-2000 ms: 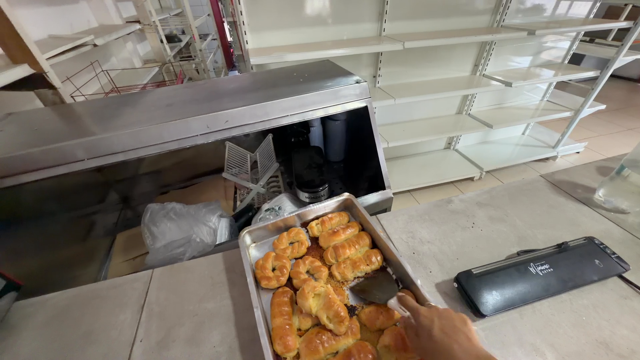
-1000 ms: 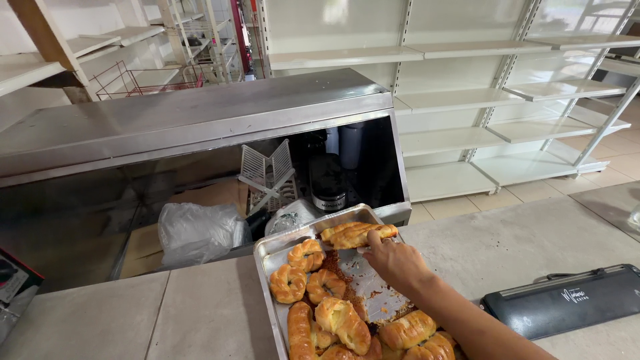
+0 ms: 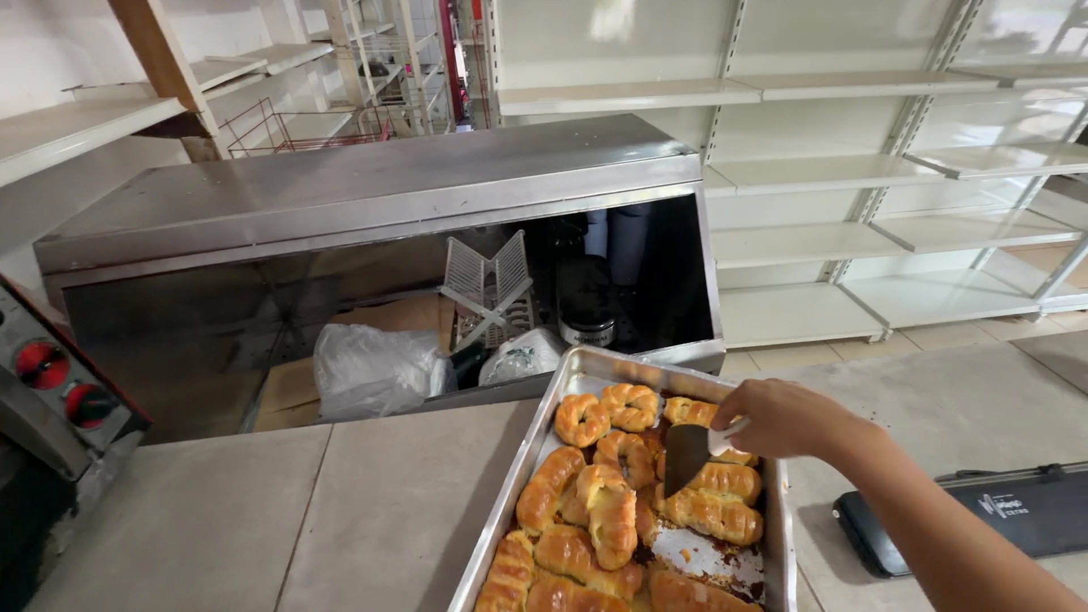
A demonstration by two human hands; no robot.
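My right hand [image 3: 778, 416] grips the pale handle of a small spatula [image 3: 684, 459] with a dark flat blade, above the upper right part of a metal baking tray [image 3: 780, 527]. The blade lies over the golden baked rolls, beside a braided roll [image 3: 714, 514]. Ring-shaped pastries [image 3: 582, 420] sit in the tray's far left corner, with longer rolls [image 3: 551, 489] nearer me. Browned residue shows on a bare patch of tray at the right. My left hand is out of the frame.
A steel cabinet [image 3: 382, 187] beyond the tray holds a plastic bag [image 3: 374, 370] and a dish rack [image 3: 489, 285]. A black case [image 3: 1003, 510] lies on the tiled counter [image 3: 212, 510] at right. Red-knobbed equipment [image 3: 64, 382] stands left; white shelves [image 3: 850, 170] stand behind.
One second ago my right hand held a braided roll near the tray's far edge. Now it has the spatula, which was also in that hand two seconds ago. Rolls lie along the tray's right side.
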